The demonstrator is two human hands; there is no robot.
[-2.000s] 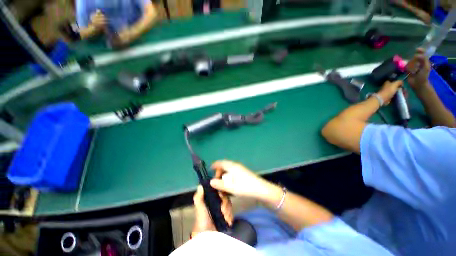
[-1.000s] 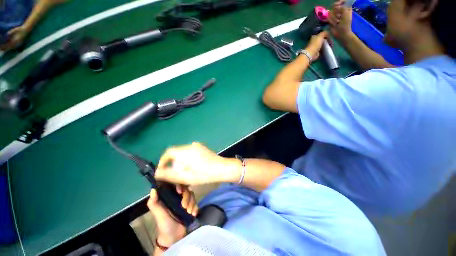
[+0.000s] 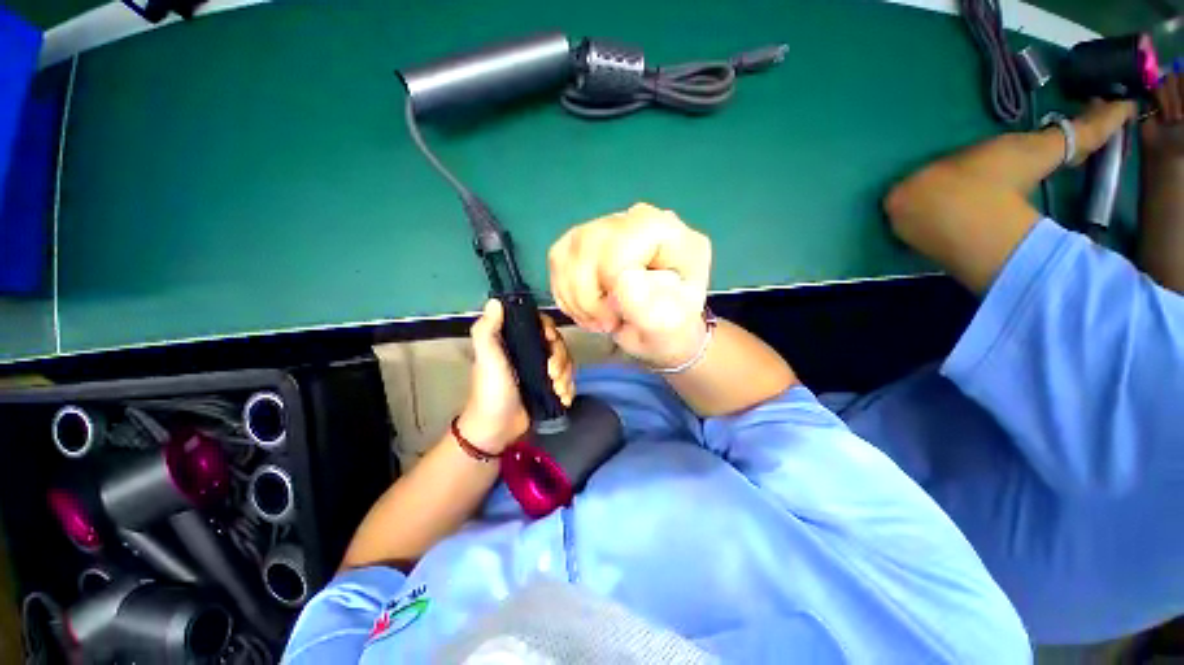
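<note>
My left hand (image 3: 500, 377) is closed around the black inner handle (image 3: 526, 344) of a hair dryer. The dryer head (image 3: 584, 442), with its magenta rear ring (image 3: 536, 478), rests against my shirt. My right hand (image 3: 632, 286) is a loose fist just right of the handle, apart from it; whether it holds anything is hidden. The power cord (image 3: 442, 166) runs from the handle end up to the silver-grey handle sleeve (image 3: 487, 74) lying on the bench. The inline block (image 3: 610, 72) and cord bundle (image 3: 688, 88) lie right of the sleeve.
A black tray (image 3: 312, 494) packed with dryers stands at lower left. A blue bin (image 3: 20, 156) is at the left edge. At right, a worker's arm (image 3: 974, 195) reaches over the green bench (image 3: 260, 195) to another dryer (image 3: 1104, 65). A cord bundle (image 3: 993, 65) lies nearby.
The view has turned down, bringing the tray and magenta ring into sight. My right hand has moved off the handle's cord end. My left hand still holds the handle.
</note>
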